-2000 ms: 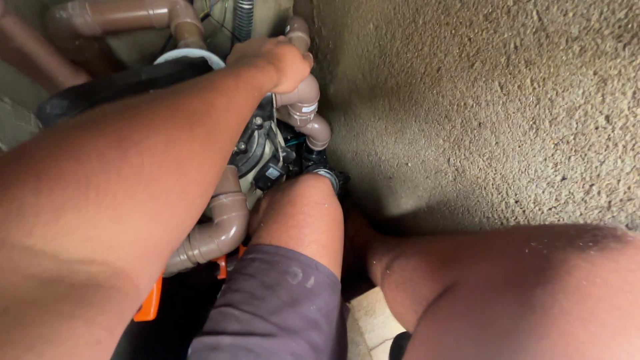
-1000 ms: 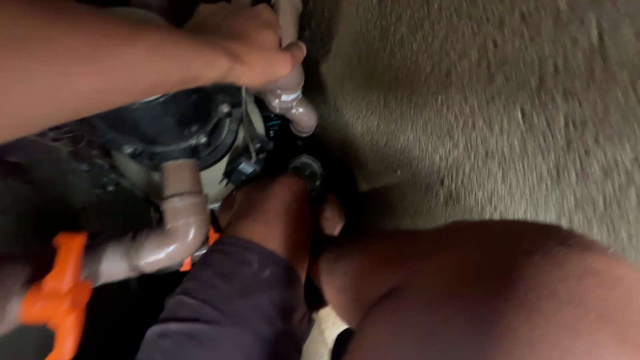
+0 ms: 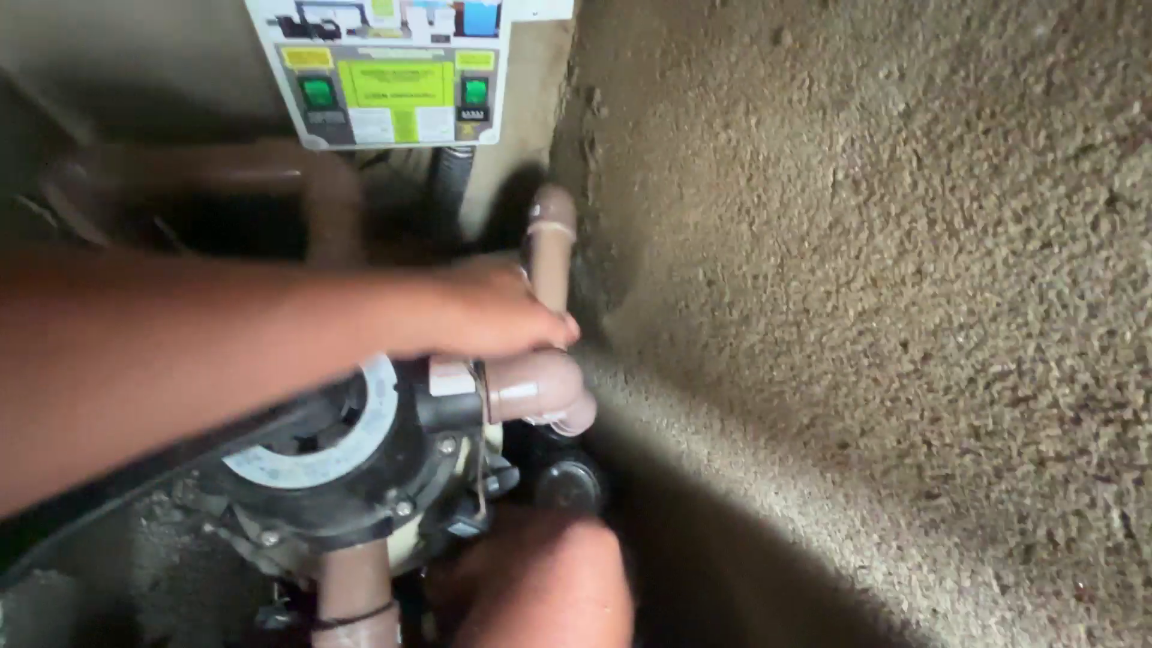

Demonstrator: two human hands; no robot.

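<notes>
My left hand [image 3: 504, 310] reaches in from the left and grips the upright brown plastic pipe [image 3: 551, 265], with its fingertips partly hidden. Below the hand, a brown pipe elbow [image 3: 540, 382] joins the black valve head of a pool filter [image 3: 351, 504]. A pale ring [image 3: 378, 432] surrounds the middle of the valve head, which my forearm partly covers. Under the valve head, another brown pipe [image 3: 355, 585] runs down. My right hand is not in view.
A control panel [image 3: 396, 94] with two green switches is on the wall above. A rough plastered wall [image 3: 855, 270] fills the right side. My bent knee [image 3: 549, 576] is at the bottom, near a round black fitting [image 3: 569, 486]. A corrugated conduit [image 3: 452, 180] hangs below the panel.
The view has shifted upward, bringing the control panel in. The orange valve handle seen a second ago is out of view. My left hand stays at the brown pipes.
</notes>
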